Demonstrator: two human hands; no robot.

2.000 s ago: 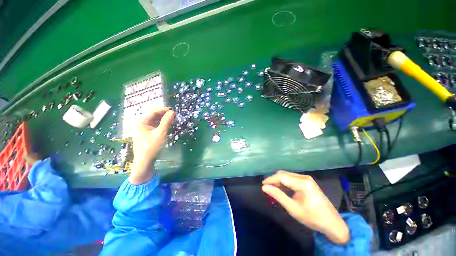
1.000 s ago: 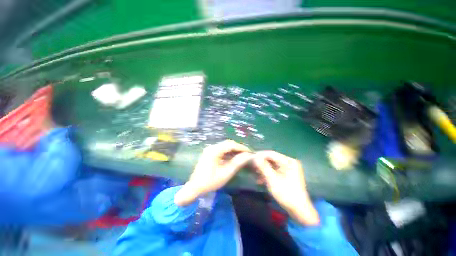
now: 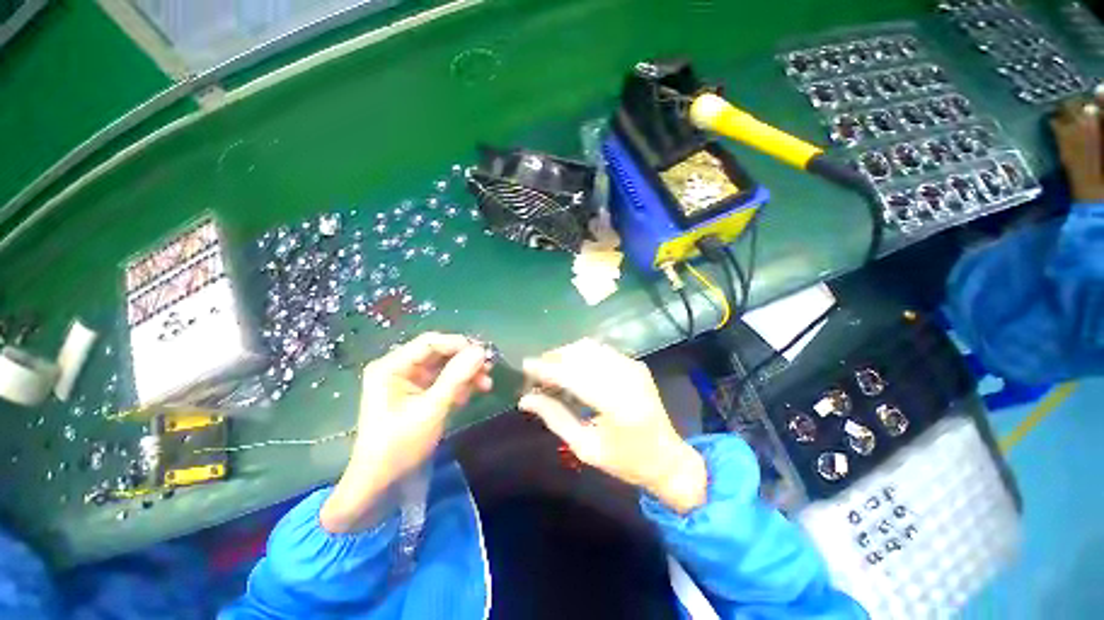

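Observation:
My left hand (image 3: 414,412) is at the bench's front edge, thumb and fingertips closed on a tiny dark, shiny component (image 3: 488,351). My right hand (image 3: 605,414) is just to its right, with its fingertips around a thin dark item (image 3: 518,374); what this is cannot be told. The two hands are close but a small gap shows between them. The loose pile of small silver round components (image 3: 305,291) lies on the green mat behind and left of my hands. A white parts tray (image 3: 194,351) with reddish-dark rows stands left of the pile.
A black fan (image 3: 533,196), cream scraps (image 3: 596,274) and a blue-yellow soldering station (image 3: 690,200) stand on the bench. Clear blister trays (image 3: 908,133) lie far right. A black tray (image 3: 805,385) and white foam tray (image 3: 956,515) are lower right. Another person's blue sleeve (image 3: 1029,297) is at right.
The view has swung right, bringing the blister trays and white foam tray in. My hands, apart two seconds ago, met at the fingertips one second ago and now show a small gap.

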